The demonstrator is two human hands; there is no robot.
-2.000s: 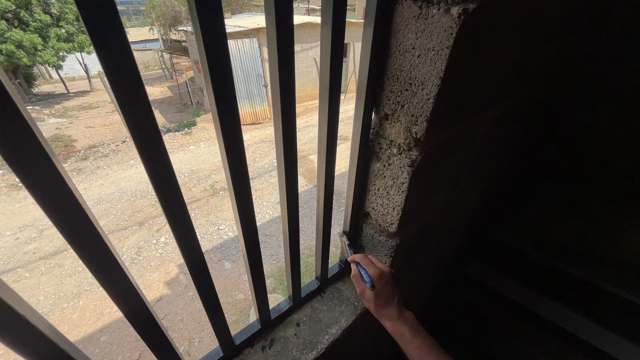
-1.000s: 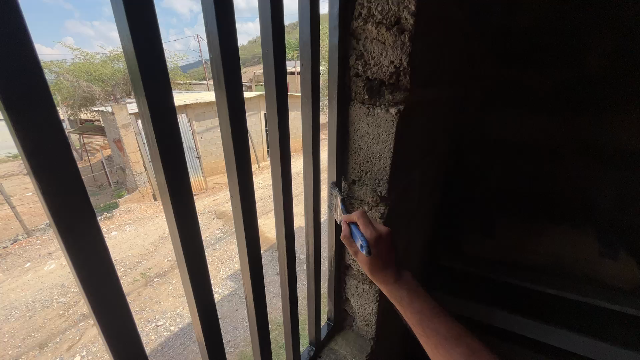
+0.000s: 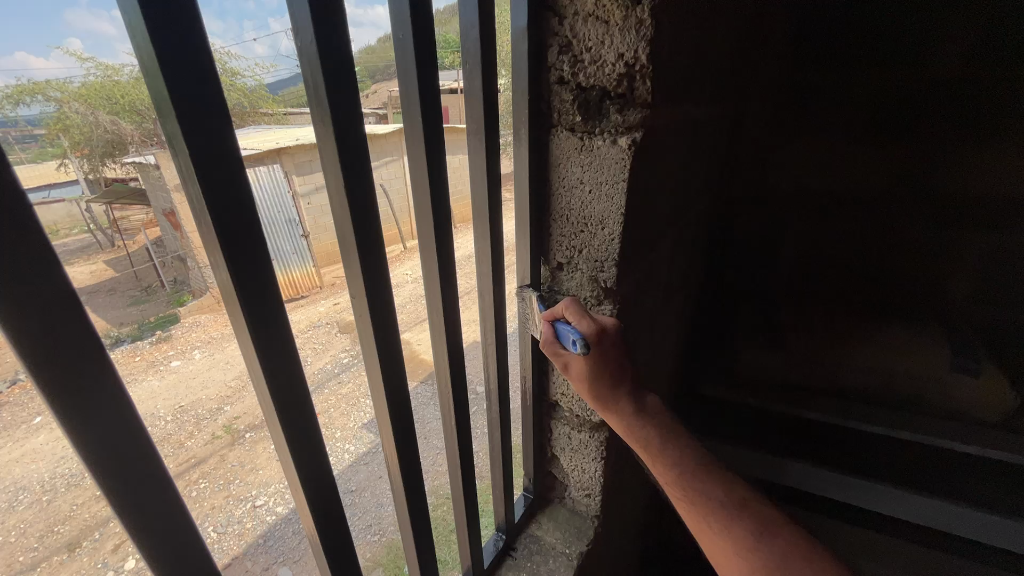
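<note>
My right hand (image 3: 588, 348) is closed around the blue handle of a paintbrush (image 3: 570, 337), right of centre. The brush's bristle end touches the rightmost upright (image 3: 526, 200) of a dark metal window grille, beside the rough block wall. This upright looks dark and glossy above the brush, with paler streaks below it. More dark vertical bars (image 3: 432, 264) stand to the left. My left hand is not in view.
The concrete block jamb (image 3: 588, 208) runs close along the right of the grille, down to a rough sill (image 3: 552, 540). Past the bars lie a gravel road (image 3: 320, 416) and a block building with a corrugated metal sheet (image 3: 280, 232). Deep shadow fills the right side.
My right hand, with the brush, has moved up the rightmost upright from near its bottom corner two seconds ago. The view has tilted upward.
</note>
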